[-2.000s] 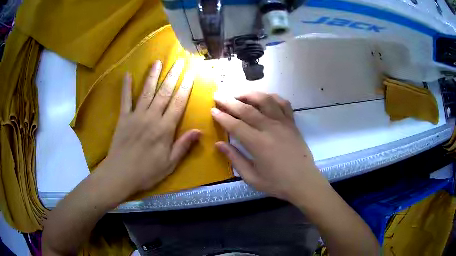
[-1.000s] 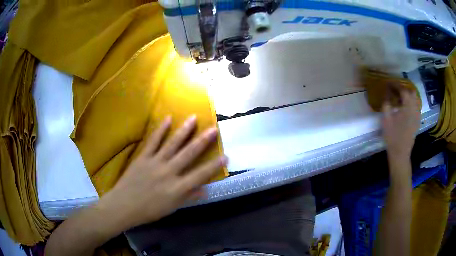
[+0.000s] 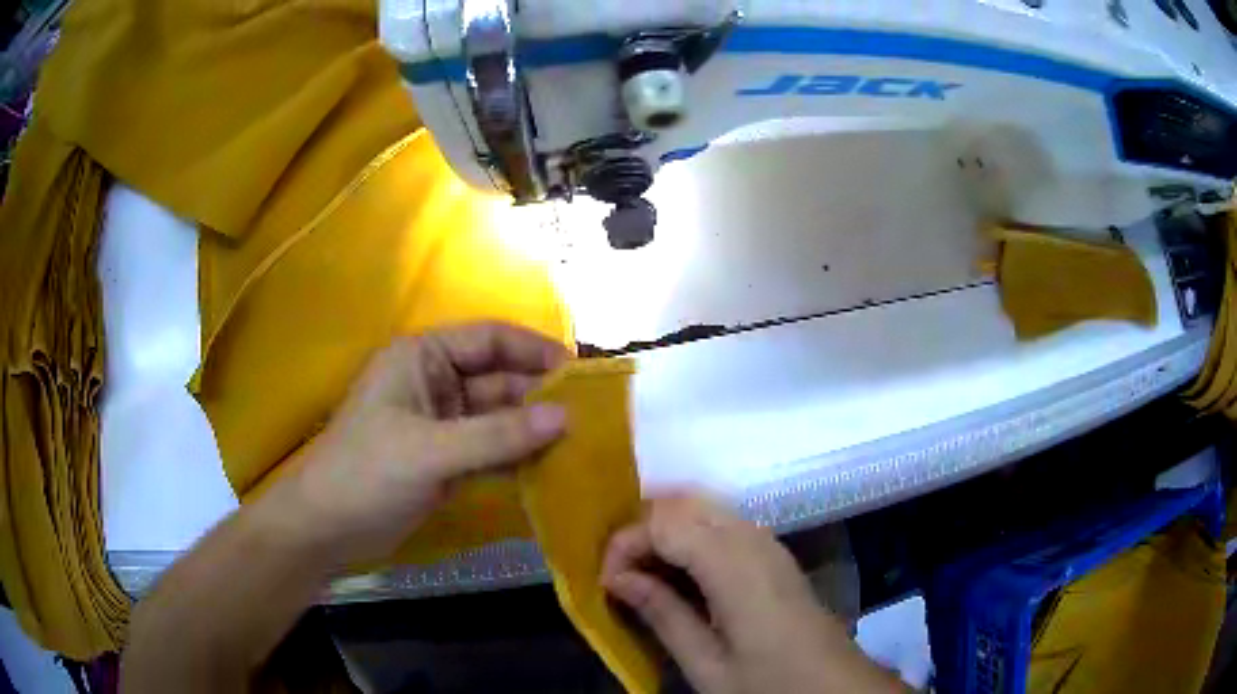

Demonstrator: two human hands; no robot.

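Observation:
A narrow mustard strip (image 3: 586,468) is held up in front of the table's front edge, its lower end hanging past the edge. My left hand (image 3: 441,414) pinches its upper left side between thumb and fingers. My right hand (image 3: 705,576) grips its right side lower down. The large mustard garment panel (image 3: 339,298) lies on the table, partly behind my left hand, its right part under the bright lamp beside the presser foot area. The white sewing machine head (image 3: 841,82) with a blue stripe stands above; glare hides the needle.
A small mustard piece (image 3: 1078,282) rests on the machine bed at right. A bundle of cut panels (image 3: 54,393) hangs at the left table edge. A measuring tape (image 3: 882,475) runs along the front edge. A blue crate (image 3: 970,597) with mustard pieces stands lower right.
My right hand has come back from the small pieces at right and now holds the strip. My left hand has lifted off the panel and pinches the strip too.

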